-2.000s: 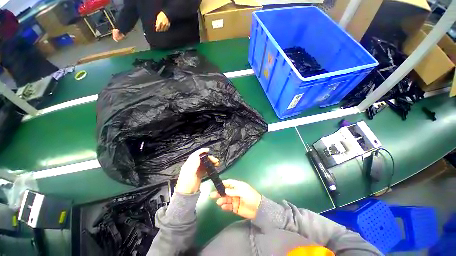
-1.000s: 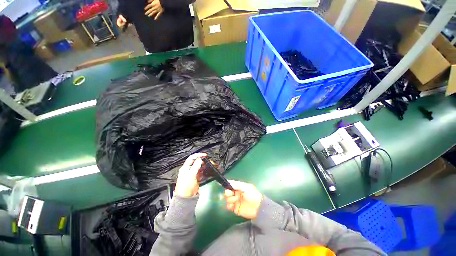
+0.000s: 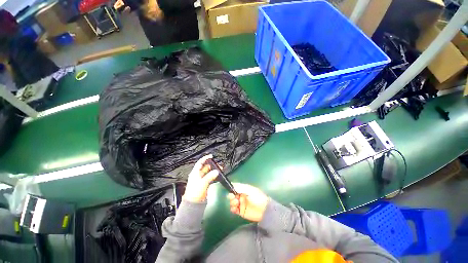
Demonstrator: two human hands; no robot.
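A slim black plastic part (image 3: 223,179) is held at a slant between my two hands, in front of the bag's near edge. My left hand (image 3: 199,181) grips its upper end. My right hand (image 3: 249,202) holds its lower end with the fingertips. A large crumpled black plastic bag (image 3: 169,102) lies on the bench, its dark opening facing me. A black tray (image 3: 87,226) at the lower left holds a heap of black parts (image 3: 131,228).
A blue crate (image 3: 318,85) with black parts inside stands at the back right. Loose black parts (image 3: 405,97) lie beside it near cartons (image 3: 445,61). A white-and-grey device (image 3: 359,146) and a black stick-shaped tool (image 3: 332,173) lie to the right. A person (image 3: 169,23) stands across the bench.
The black part has turned in my hands and now shows a narrower side. Both hands stay in about the same place. The person across the bench has moved their hands.
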